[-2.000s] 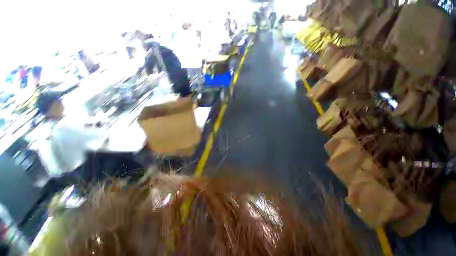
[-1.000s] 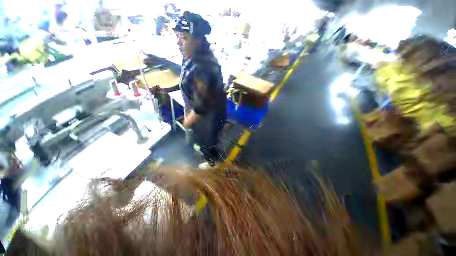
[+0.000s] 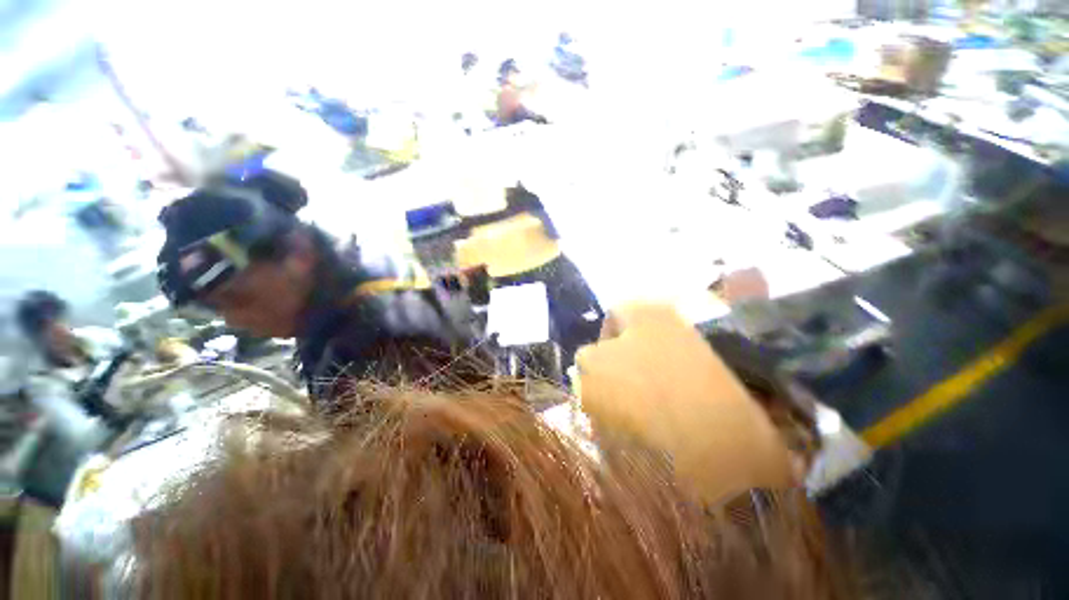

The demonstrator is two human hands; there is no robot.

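Neither of my hands is in view; brown hair covers the bottom middle of the picture. A tan-brown panel or bag [image 3: 680, 399] stands nearest in front, right of centre, its lower part behind the hair. A smaller tan piece [image 3: 508, 244] lies farther back, beside a white sheet-like item [image 3: 518, 313]. A white work surface [image 3: 141, 469] shows at the lower left. The picture is blurred, and fine details cannot be told.
A person in a dark cap and dark top [image 3: 387, 316] is close at the left, head bent down. Another person [image 3: 59, 387] is at the left edge. White tables [image 3: 809, 246] stand at the right. A yellow line [image 3: 973, 393] crosses the dark grey floor [image 3: 985, 492].
The view has turned off the aisle towards the tables. The person in the dark cap is now much closer and farther left. The large tan panel has come into view; the stacked bags have left it.
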